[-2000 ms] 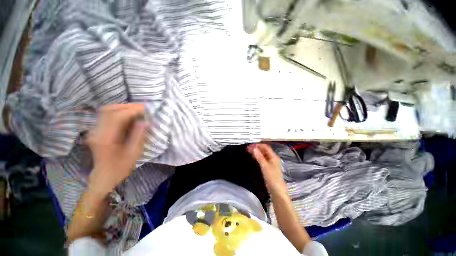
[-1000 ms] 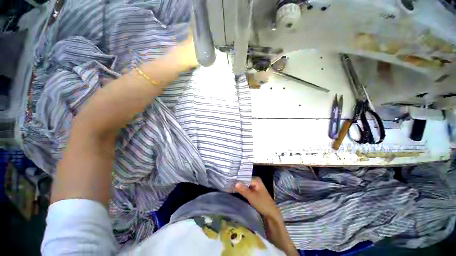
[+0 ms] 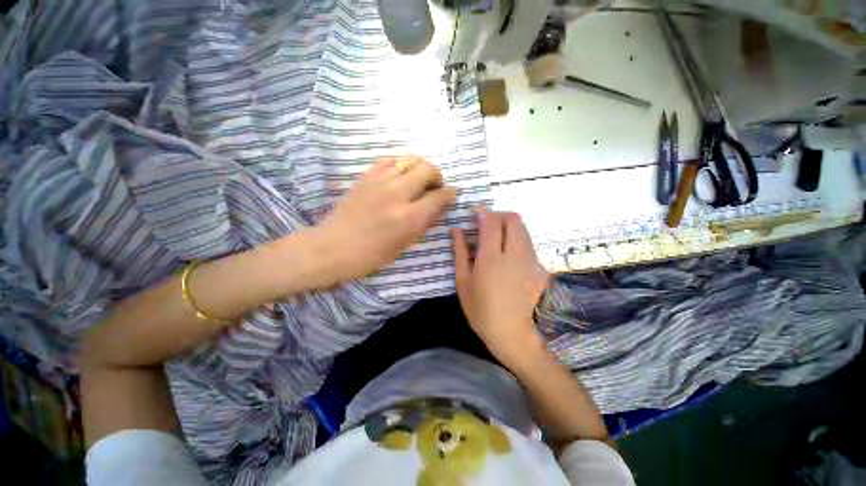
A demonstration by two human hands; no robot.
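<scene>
The striped garment piece [image 3: 351, 123] lies over the left of the machine table and runs under the presser foot [image 3: 461, 84]. Its folded edge [image 3: 470, 157] runs from the foot towards me. My left hand [image 3: 389, 214] rests on the cloth just left of the edge, fingers bent and pinching the fabric. My right hand [image 3: 498, 266] is at the folded edge near the table's front, with fingertips on the cloth. The cloth under my fingertips is partly hidden.
Right of the foot are a brown block [image 3: 493, 97] and a thin metal rod [image 3: 608, 91]. Further right lie thread snips [image 3: 668, 159], black-handled shears [image 3: 724, 171], an orange-brown stick [image 3: 682, 195] and a black object [image 3: 809, 169]. Striped cloth [image 3: 665, 323] is heaped below the table edge.
My left hand has come back from beside the machine head onto the cloth before the foot. My right hand has moved up from the table's front edge onto the folded edge.
</scene>
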